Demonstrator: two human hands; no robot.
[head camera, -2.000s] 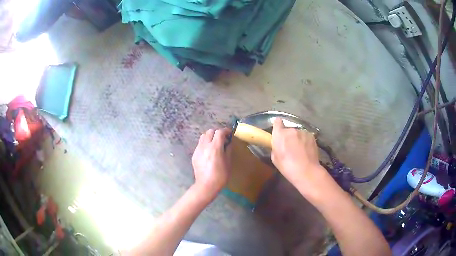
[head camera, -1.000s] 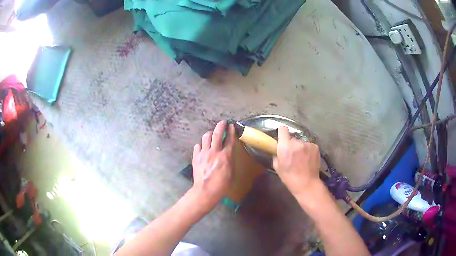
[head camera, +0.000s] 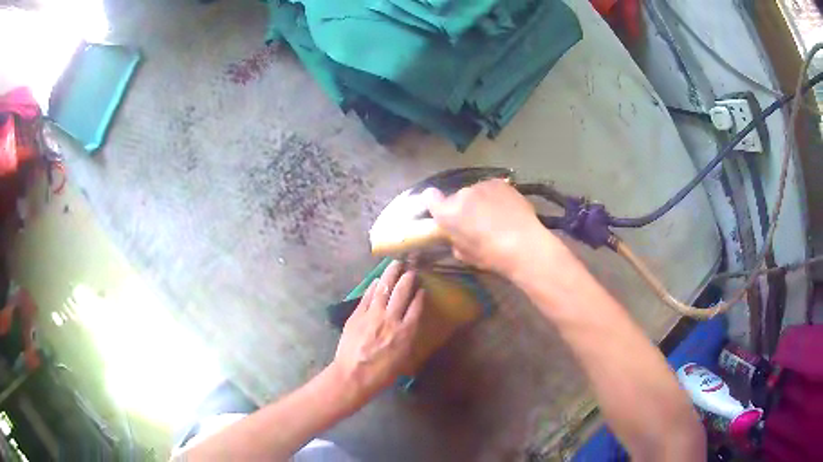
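Observation:
The yellow template (head camera: 442, 311) lies on a green pocket piece (head camera: 370, 281), whose edge shows at the upper left and in small bits at the bottom and right. My left hand (head camera: 374, 332) rests flat on the template's left part, fingers pointing up and slightly spread. My right hand (head camera: 483, 221) is closed around the handle of the iron (head camera: 406, 236), just above my left fingertips. The iron is blurred and bright with glare; its soleplate is hidden, and I cannot tell whether it touches the cloth.
A pile of green cut cloth (head camera: 433, 63) lies at the far side. One pressed green piece (head camera: 95, 95) lies at the left table edge. A purple cord (head camera: 668, 212) and a tan hose (head camera: 663, 293) run right, near a wall socket (head camera: 742, 122). A white bottle (head camera: 713, 392) stands lower right.
The iron has turned and moved up and left with my right hand, its cord swinging upward. My left hand has shifted slightly down, and more green shows at the template's upper left.

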